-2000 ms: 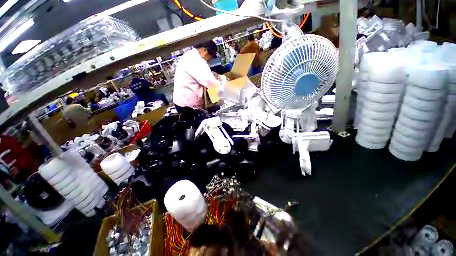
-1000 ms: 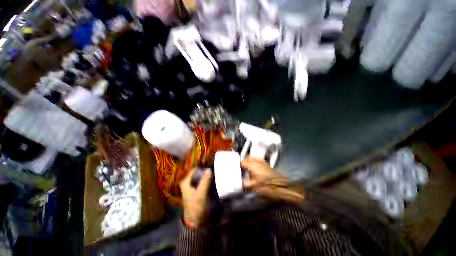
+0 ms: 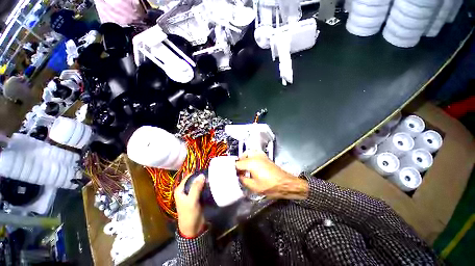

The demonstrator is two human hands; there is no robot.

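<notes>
My left hand (image 3: 190, 203) holds a black cup (image 3: 203, 188) near the bench's front edge. My right hand (image 3: 261, 175) grips a white round cover (image 3: 225, 180) that sits against the black cup's open side. A white bracket housing (image 3: 254, 136) lies just behind my right hand. Orange-red wire leads (image 3: 167, 188) lie behind and left of my hands, with silvery metal ends (image 3: 198, 122) at their far end. A short stack of white covers (image 3: 156, 147) leans over the leads.
An open carton (image 3: 150, 209) of small white wired parts stands left. Black cups (image 3: 136, 80) and white brackets (image 3: 164, 56) are heaped behind. Tall white cover columns (image 3: 404, 23) stand at far right. A floor carton (image 3: 437, 200) holds white round parts (image 3: 401, 141). A person's pink clothing (image 3: 119, 10) shows at the back.
The view has tilted down and steadied, bringing both hands and the right floor carton into clear sight. Both hands keep hold of the black cup and white cover seen a second ago.
</notes>
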